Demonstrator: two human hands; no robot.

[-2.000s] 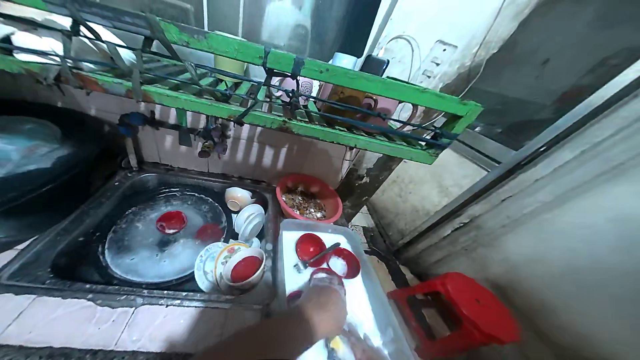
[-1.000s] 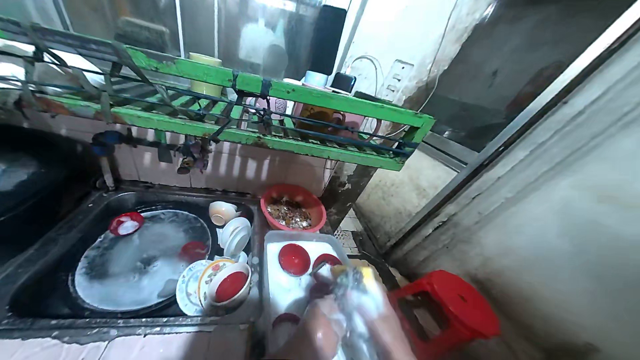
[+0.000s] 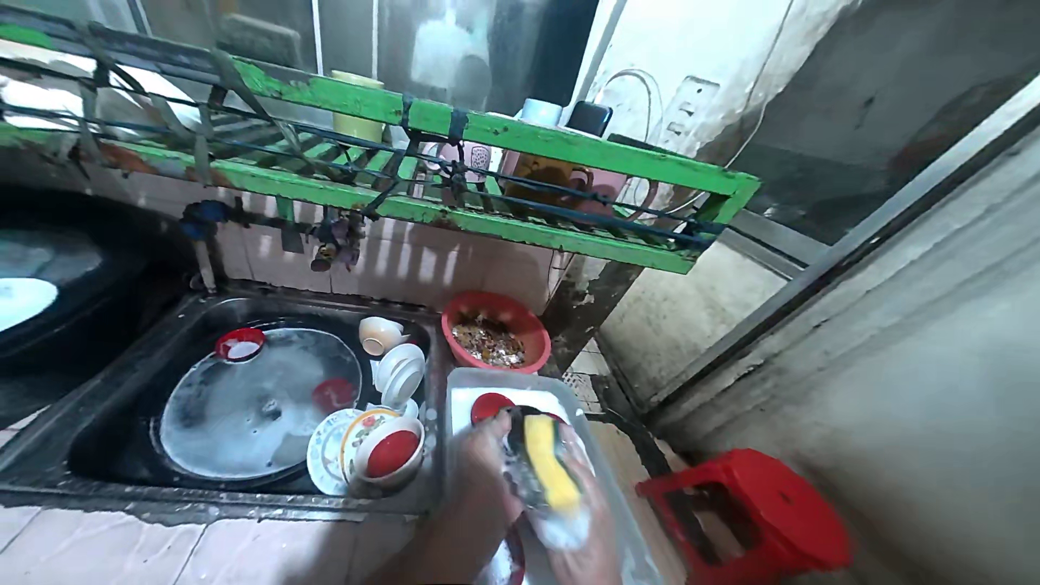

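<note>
Both my hands are over a translucent plastic tub (image 3: pixel 597 455) of white suds. My left hand (image 3: pixel 483 463) grips the left side of a dark, foamy thing, blurred, whose kind I cannot tell. On the right, my right hand (image 3: pixel 589 504) holds a yellow sponge (image 3: pixel 551 463) with foam at its lower end, against that dark thing. A red bowl (image 3: pixel 490 406) lies in the suds just behind my fingers, and another reddish dish (image 3: pixel 510 556) shows partly below my left wrist.
Left of the tub, a black sink (image 3: pixel 114 431) holds a large round lid or tray (image 3: pixel 244 439) under cloudy water, a red bowl (image 3: pixel 240 345), and stacked plates and bowls (image 3: pixel 390 455). Behind are a red basin of scraps (image 3: pixel 496 329) and a green rack (image 3: pixel 455 211). A red stool (image 3: pixel 772 504) stands right.
The small red bowl in the sink has shifted from mid-lid to its upper left edge since the earliest frame. My hands have come together around the sponge and the dark thing.
</note>
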